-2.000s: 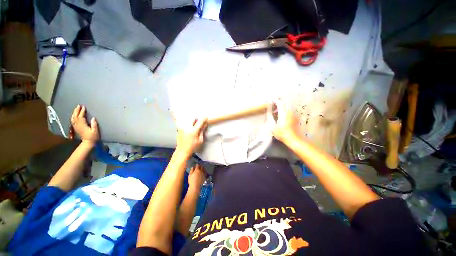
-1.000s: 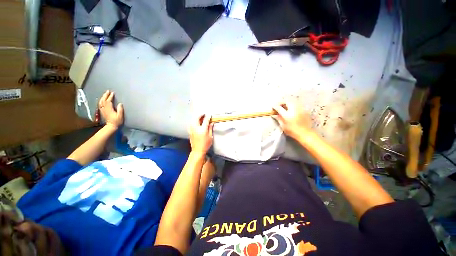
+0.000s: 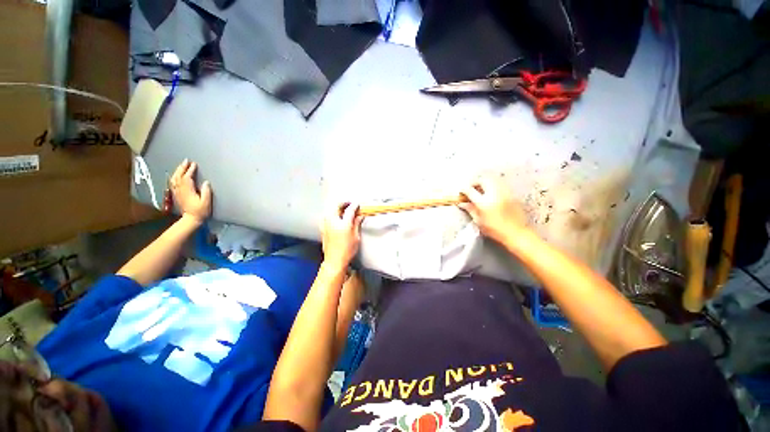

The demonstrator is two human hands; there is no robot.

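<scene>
A narrow yellow-tan ruler [image 3: 411, 205] lies across a pale, overexposed garment piece [image 3: 418, 245] at the table's front edge. My left hand [image 3: 342, 234] grips the ruler's left end, thumb and fingers on it. My right hand [image 3: 488, 211] grips its right end. The garment piece hangs in soft folds below the ruler, over the table edge near my body. Its upper part is washed out by glare and blends with the table, so its far outline cannot be told.
On the pale table [image 3: 253, 160] lie red-handled shears [image 3: 549, 91], dark cloth [image 3: 507, 38], grey cloth [image 3: 270, 51] and a tan card [image 3: 145, 116]. A steam iron [image 3: 652, 249] is at right. Another person in blue [image 3: 194, 329] sits at left, one hand [image 3: 191, 192] on the table.
Since two seconds ago the view has shifted, so the table things appear farther right. The ruler has turned to show a narrower face. Both my hands still hold its ends.
</scene>
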